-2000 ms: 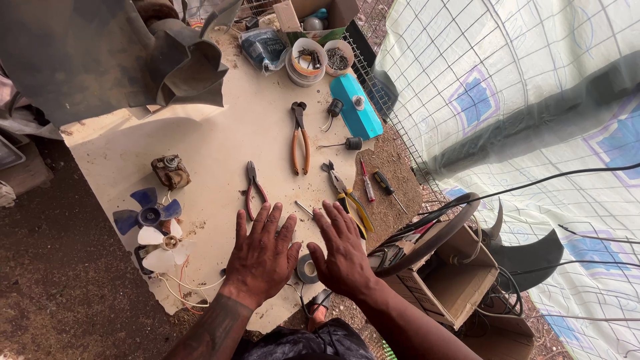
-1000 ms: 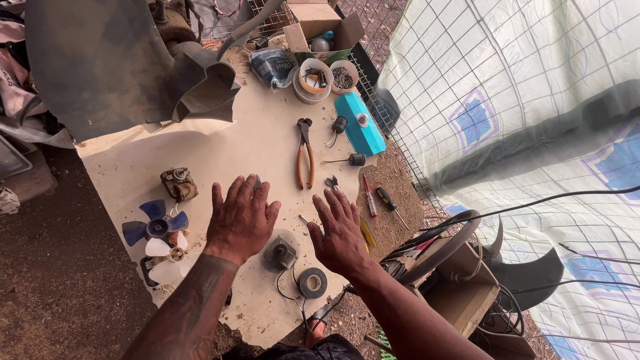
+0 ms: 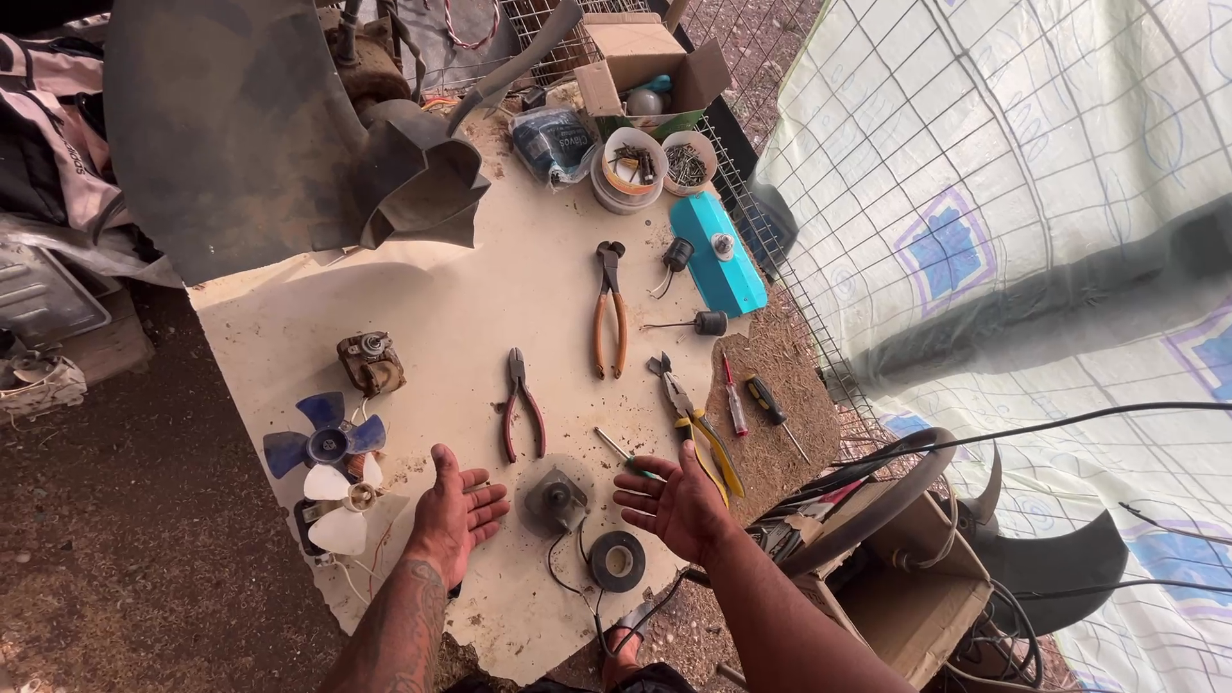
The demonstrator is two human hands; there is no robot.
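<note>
My left hand (image 3: 457,515), palm turned inward with its fingers apart, holds nothing and is left of a small motor (image 3: 556,496) with black wires. On the motor's other side, my empty right hand (image 3: 679,500) faces it, over the green handle of a small screwdriver (image 3: 616,445) and beside yellow-handled pliers (image 3: 710,448). A roll of black tape (image 3: 616,561) lies between my forearms. Red-handled cutting pliers (image 3: 523,404) and orange-handled end nippers (image 3: 609,313) rest farther up the table. Blue (image 3: 327,443) and white (image 3: 342,508) fan blades lie to the left.
A large dark fan blade (image 3: 250,125) covers the upper left of the table (image 3: 462,298). Tubs of screws (image 3: 685,166), a cardboard box (image 3: 616,87) and a turquoise metal piece (image 3: 717,255) stand at the upper right. Wire mesh (image 3: 962,192) and cables (image 3: 1059,421) run along the right.
My hands have turned from palms down to palms facing each other, and they have moved apart. The motor and the pliers between and beyond them now show more fully.
</note>
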